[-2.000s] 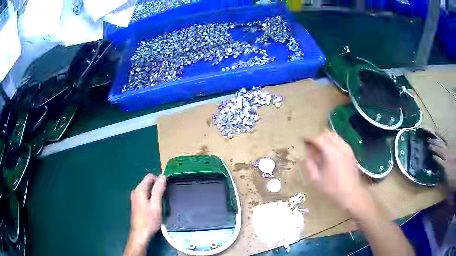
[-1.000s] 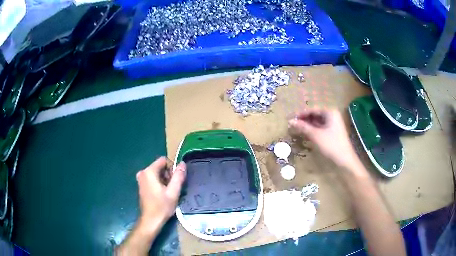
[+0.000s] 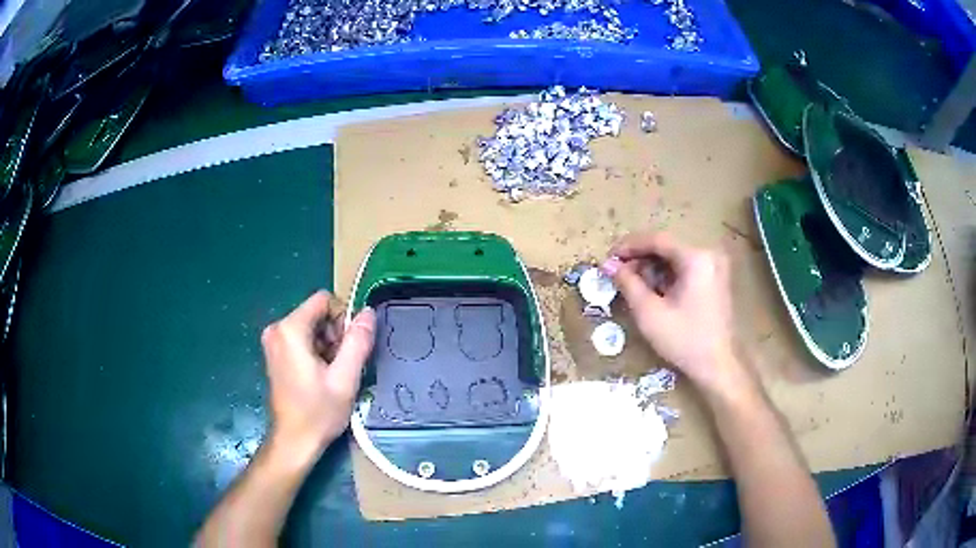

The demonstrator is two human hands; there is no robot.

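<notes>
A green housing (image 3: 450, 257) with a pale rim and a dark recessed pad lies on the cardboard, its two small silver dots toward me. My left hand (image 3: 321, 369) holds its left rim between thumb and fingers. My right hand (image 3: 674, 305) is pinched at the upper of two white discs (image 3: 597, 286); something small and pinkish shows at the fingertips, too small to name. The lower white disc (image 3: 608, 339) sits just below. A ragged white patch (image 3: 608, 439) lies under the discs.
A loose pile of silver fittings (image 3: 544, 145) lies on the cardboard (image 3: 401, 171). A blue bin (image 3: 492, 66) of fittings stands behind. Several green housings (image 3: 813, 278) lie at the right, partly overlapping. A dark heap of housings (image 3: 102, 134) is at the far left.
My right hand has moved down to the upper white disc. My left hand stays on the housing. The view has shifted. A hand and one housing at the far right no longer show.
</notes>
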